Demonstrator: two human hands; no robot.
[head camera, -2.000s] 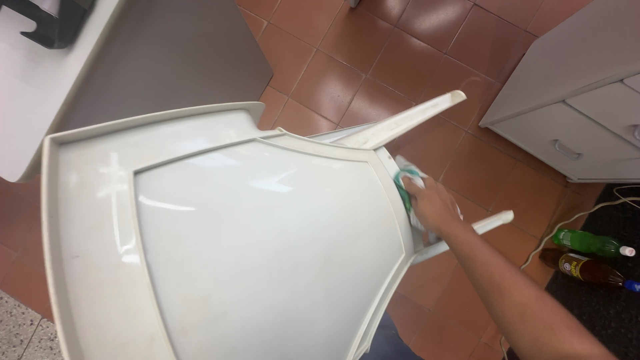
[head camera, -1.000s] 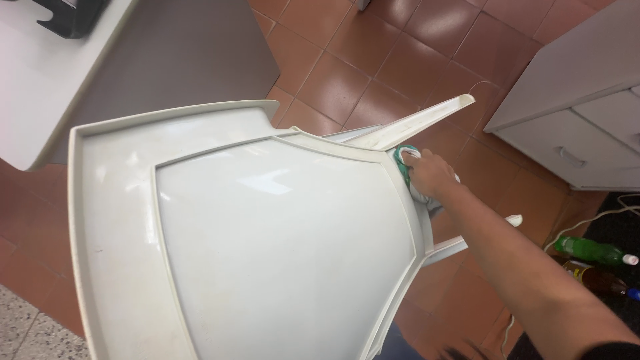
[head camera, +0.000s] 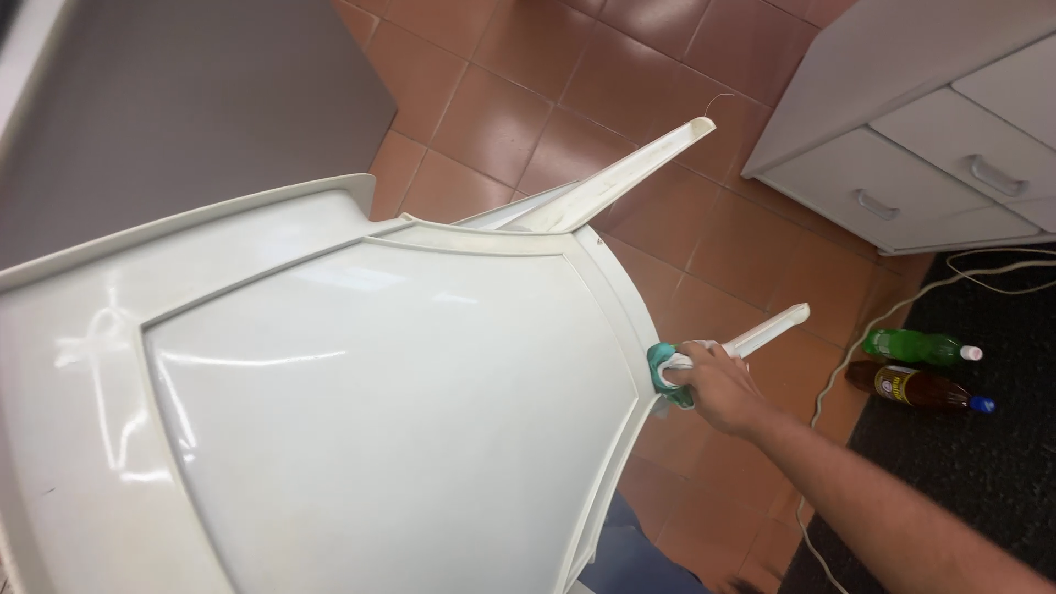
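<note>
A white plastic chair (head camera: 396, 379) fills the left and middle of the view, tipped so that two of its legs (head camera: 627, 177) point to the right. My right hand (head camera: 714, 384) comes in from the lower right, its fingers closed on a bunched green and white cloth (head camera: 670, 375). The cloth touches the seat's curved right edge, close to its lower corner and the shorter-looking leg (head camera: 767, 330). Part of the cloth is hidden behind the fingers. My left hand is not in view.
A white drawer cabinet (head camera: 916, 181) stands upper right. Below it a green bottle (head camera: 916, 346) and a brown bottle (head camera: 916, 386) lie on a black mat (head camera: 932, 462), with a pale cable (head camera: 817, 412) beside it. A grey panel (head camera: 190, 107) is upper left, over red floor tiles (head camera: 495, 107).
My right hand and the cloth have moved down along the seat's right edge toward its lower corner. The view has shifted, and the chair sits lower and further left in it.
</note>
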